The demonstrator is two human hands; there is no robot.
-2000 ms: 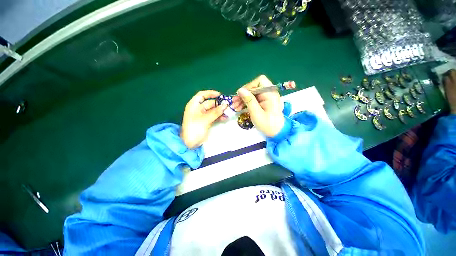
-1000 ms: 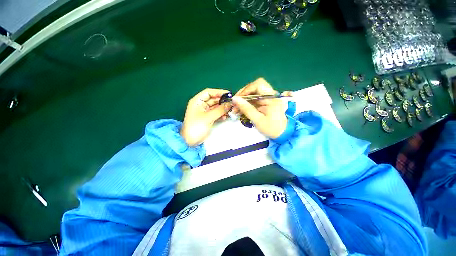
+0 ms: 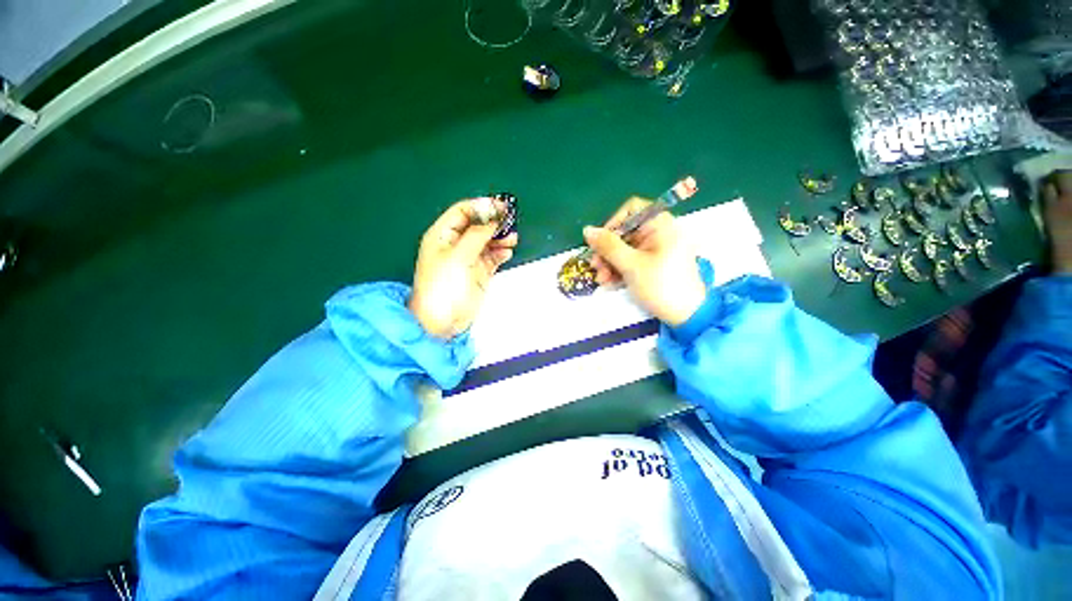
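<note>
My left hand (image 3: 454,268) holds a small dark unit (image 3: 507,216) with white bits in its fingertips, above the left end of the white work sheet (image 3: 588,369). My right hand (image 3: 649,261) grips a slim hand tool (image 3: 658,207) between thumb and fingers, its pale reddish end pointing up and right. A round gold-yellow piece (image 3: 577,276) with dark speckles lies on the sheet, just left of my right fingertips. The tool's tip is close to that piece; I cannot tell if it touches. The hands are apart.
A small dark unit (image 3: 541,80) lies on the green surface (image 3: 353,176). A partly filled clear tray (image 3: 641,33) and a glossier tray (image 3: 923,88) are beyond. Loose crescent parts (image 3: 899,229) lie at right, near a neighbour's hand (image 3: 1057,211). A spare tool (image 3: 78,467) lies at left.
The hands were together at the dark unit; now they are apart. My left hand has moved left with the unit. My right hand has moved right with the tool, uncovering the gold-yellow piece.
</note>
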